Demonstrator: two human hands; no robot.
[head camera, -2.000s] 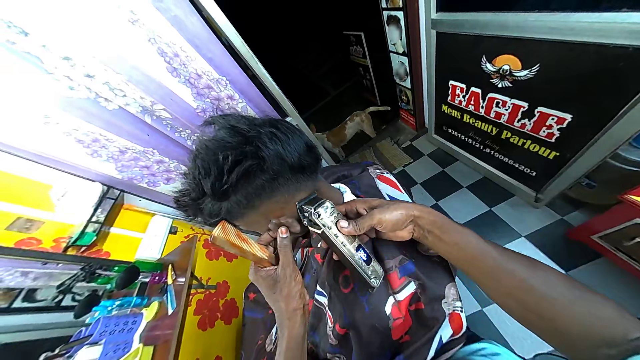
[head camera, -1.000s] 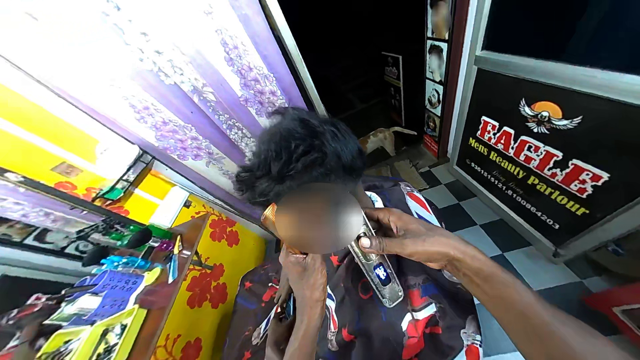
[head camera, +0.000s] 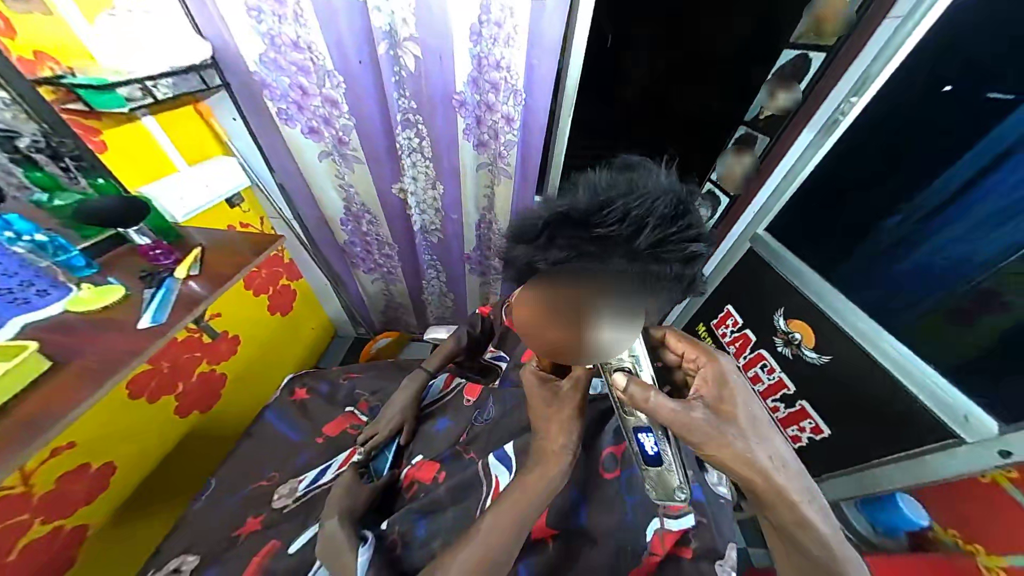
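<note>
My right hand (head camera: 708, 400) grips a metallic hair clipper (head camera: 652, 464) with a lit display, thumb on its front. The clipper's upper end is at the jaw of a seated person with dark hair (head camera: 612, 228). My left hand (head camera: 556, 412) is closed just below the person's chin. A small orange-brown part of a comb (head camera: 552, 368) shows at its fingers; the rest is hidden. A dark patterned barber cape (head camera: 448, 496) covers the person's body. The person's own hands hold a phone (head camera: 384, 460) on the lap at lower left.
At left, a wooden counter (head camera: 200, 256) holds a brush (head camera: 116, 212), scissors (head camera: 152, 296), a yellow-handled tool (head camera: 170, 290) and a yellow tray (head camera: 20, 368). A purple floral curtain (head camera: 360, 160) hangs behind. A black sign panel (head camera: 848, 400) stands at right.
The view has swung round and nearer the person, whose face has turned more toward me. Two seconds ago the comb showed plainly beside the head; now it is mostly hidden. The clipper stays in my right hand.
</note>
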